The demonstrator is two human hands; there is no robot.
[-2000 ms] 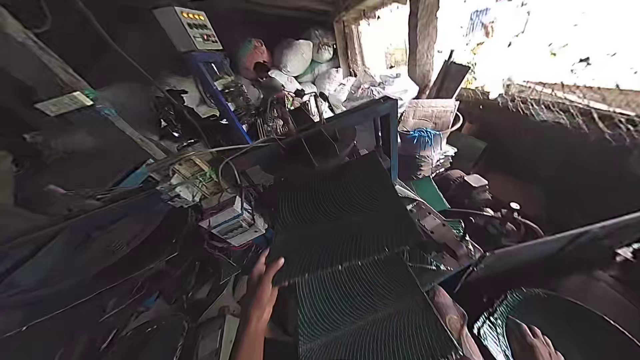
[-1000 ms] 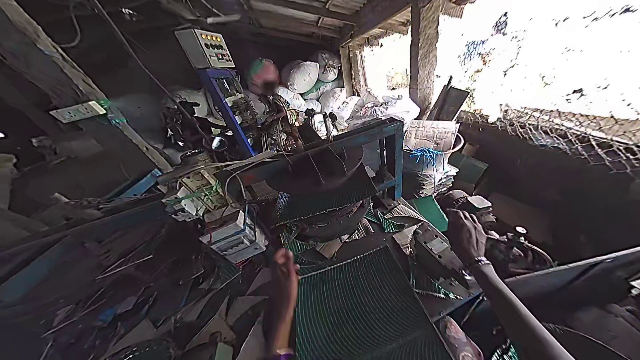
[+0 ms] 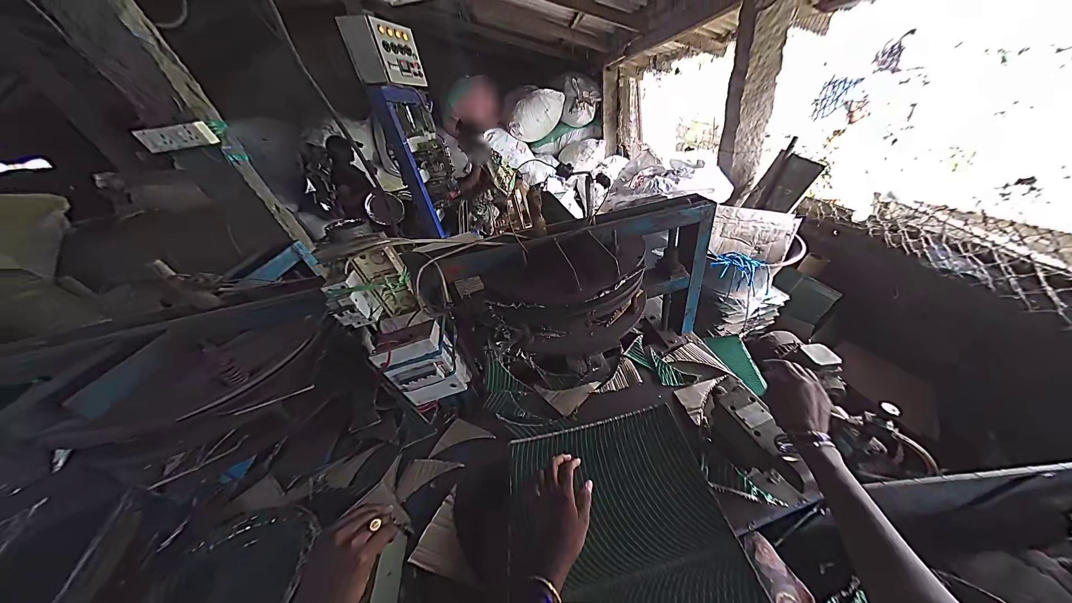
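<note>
My left hand, with a bracelet at the wrist, lies palm down on a green sheet patterned with fine curved lines; its fingers are apart. To the right, my right hand reaches past a metal bar beside a dark rounded machine part. Its fingertips are hard to make out, so whether it grips anything cannot be told. Beyond the sheet are the stacked round dark plates of a machine under a blue steel frame. Green and brown ribbed offcuts lie around its base.
Another person's hand with a ring is at lower left, near brown offcuts. Electrical boxes stand left of the machine. A pressure gauge is at right. Farther back are a control box, white sacks and a person.
The dark sheet that covered the machine's front two seconds ago no longer hides the round plates. My right hand has moved from lower right up beside the machine. My left hand now rests on the green sheet.
</note>
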